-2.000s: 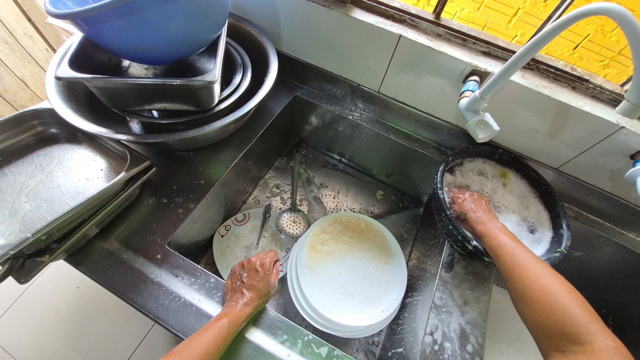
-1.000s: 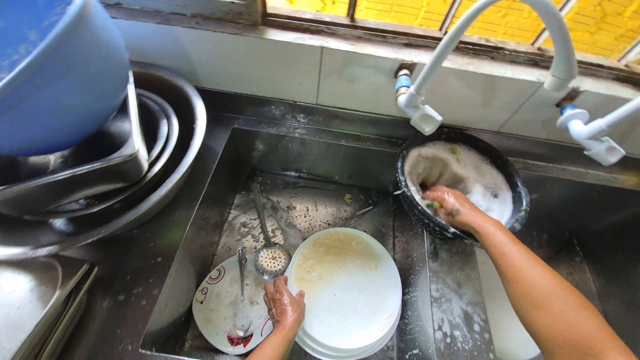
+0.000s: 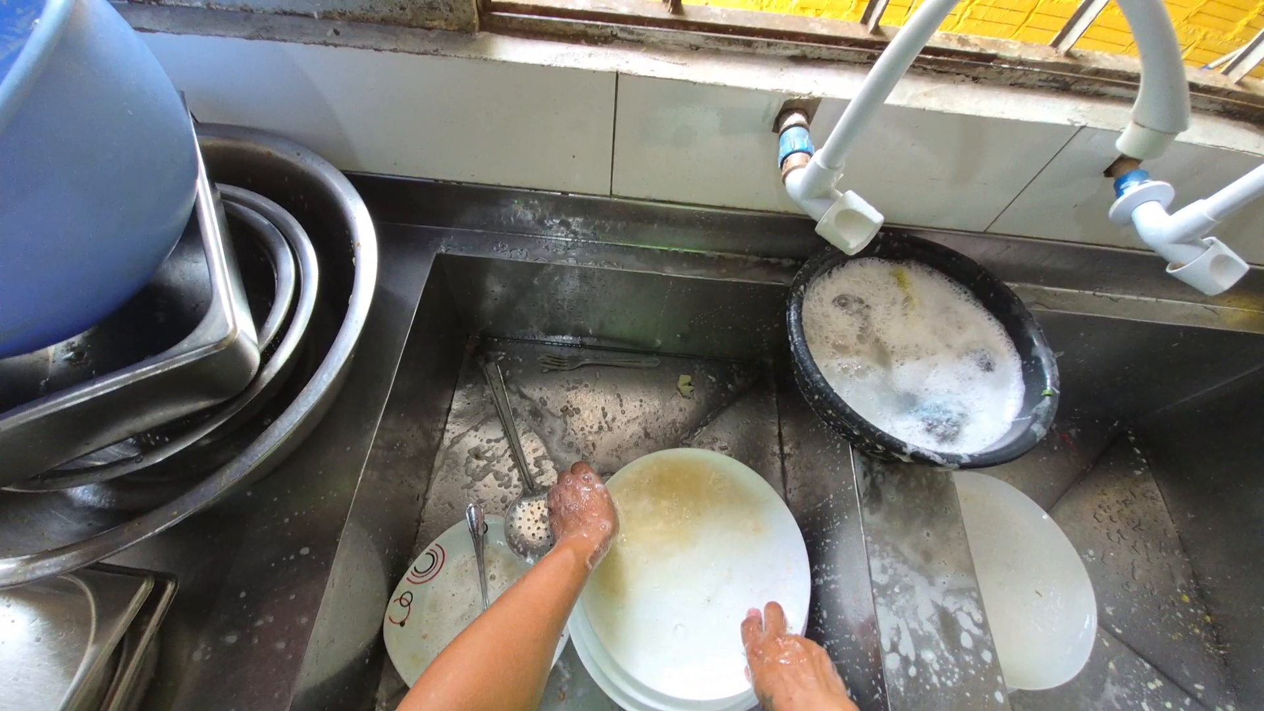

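A stack of white plates, the top one stained brownish, sits in the left basin of a steel sink. My left hand is at the stack's upper left edge, over the bowl of a slotted metal skimmer; its grip is partly hidden. At the lower right rim, my right hand touches or hovers over the top plate, fingers slightly bent. Left of the stack lies a patterned plate with a metal spoon on it. A fork rests near the back wall of the basin.
A black tub of suds stands across the sink divider. One white plate is in the right basin. Metal basins and a blue plastic tub are piled left. White taps overhang the back edge; steel trays lie lower left.
My right hand has left the sudsy black tub and come down to the right edge of the plate stack. My left hand has moved up along the stack's left side.
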